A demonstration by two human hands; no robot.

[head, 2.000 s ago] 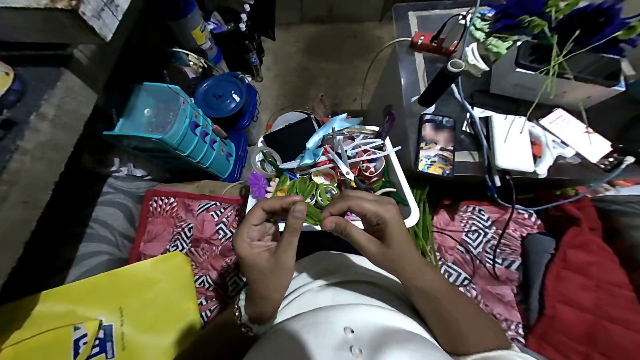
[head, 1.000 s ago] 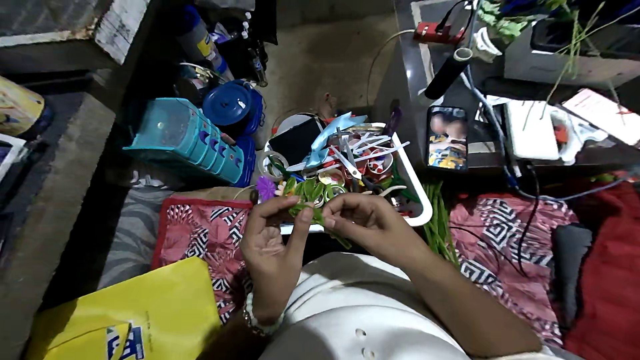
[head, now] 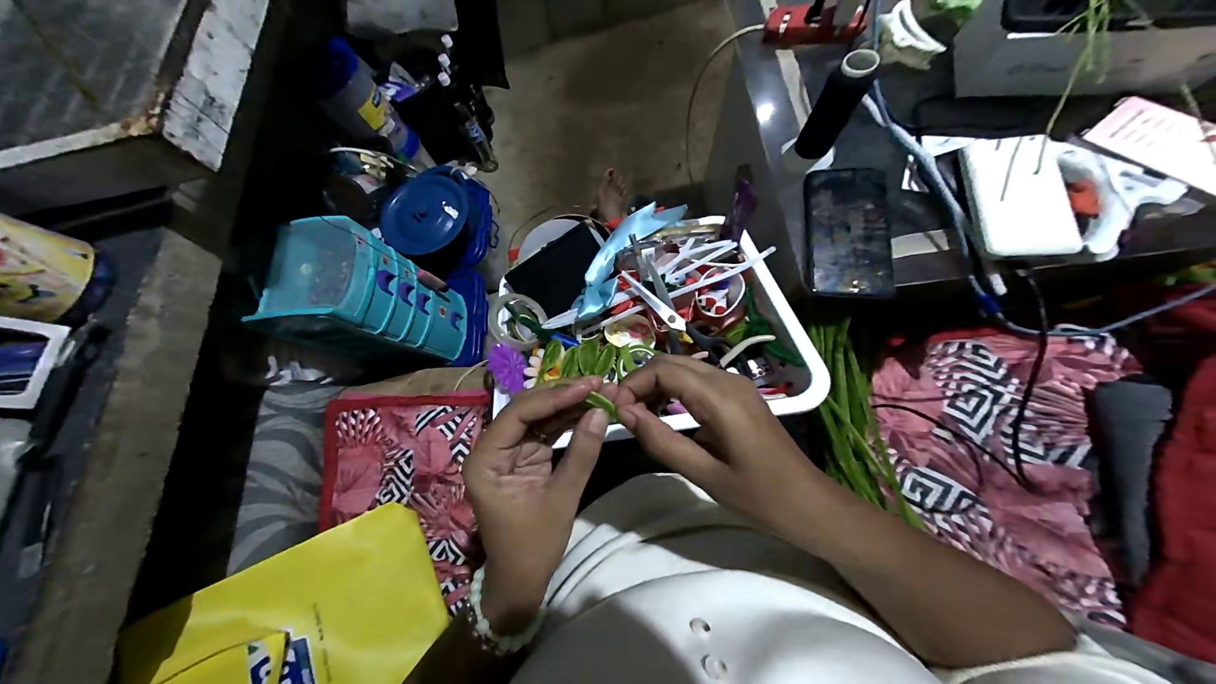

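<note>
A small green leaf-like piece (head: 602,406) is pinched between the fingertips of my left hand (head: 537,456) and my right hand (head: 708,418). Both hands are over the near rim of a white plastic tray (head: 815,385). Inside the tray lie scissors (head: 655,302), a light-blue ribbon (head: 617,255), white plastic strips (head: 708,271), a roll of tape (head: 518,321) and more green leaf-like pieces (head: 594,358). A purple flower (head: 508,369) sits at the tray's left edge. The fingers partly hide the held piece.
To the left stand a teal plastic drawer unit (head: 356,285) and a blue-lidded container (head: 425,209). A dark table (head: 921,271) on the right bears a phone (head: 848,233), cables and a white box. Long green stems (head: 850,418) lie right of the tray. A yellow bag (head: 313,598) is near left.
The fingertips have shifted slightly on the green piece, and less of it shows between them than one second ago. The phone's screen, lit before, is now dark.
</note>
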